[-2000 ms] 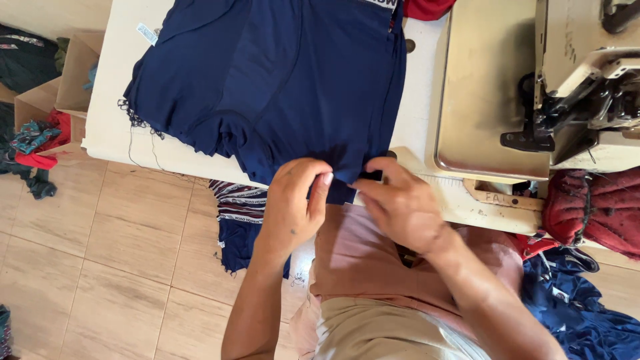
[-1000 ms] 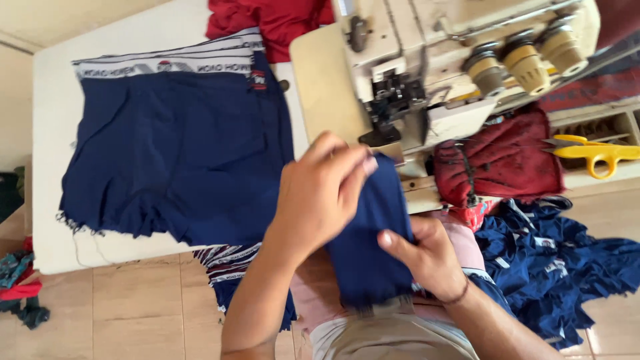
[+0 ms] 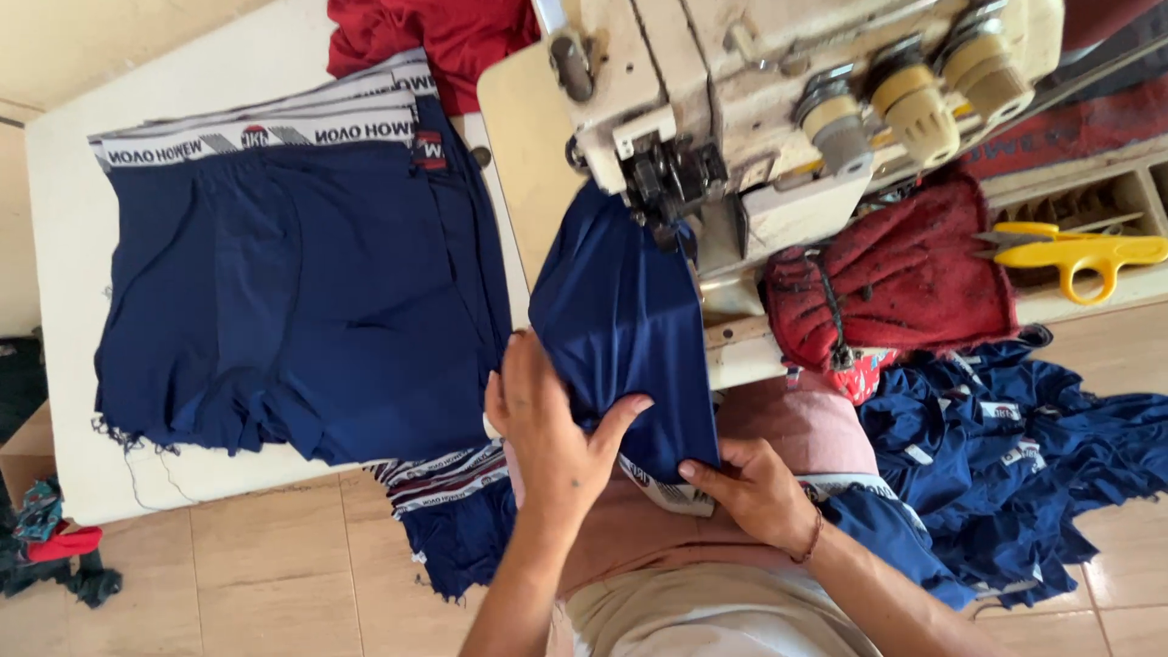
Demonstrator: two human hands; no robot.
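Observation:
Navy blue fabric of a garment (image 3: 634,338) runs from under the presser foot area of an overlock sewing machine (image 3: 675,109) down to my lap, where a white printed waistband shows at its lower end. My left hand (image 3: 557,438) lies on the cloth's left edge, thumb spread over it and the other fingers pointing up. With thumb and fingers, my right hand (image 3: 762,493) pinches the lower right corner near the waistband. A stack of navy boxer briefs (image 3: 283,301) with white waistbands lies on the white table to the left.
Yellow-handled scissors (image 3: 1072,258) and a dark red cloth cushion (image 3: 899,274) are right of the machine. Red fabric (image 3: 429,46) lies behind the stack. More navy garments (image 3: 995,456) are heaped at the right, others (image 3: 456,520) hang below the table edge (image 3: 219,488).
The navy garment has gone from my hands alone to lying under the machine's foot. My left hand has moved down from near the foot onto the cloth. The view has swung toward the machine.

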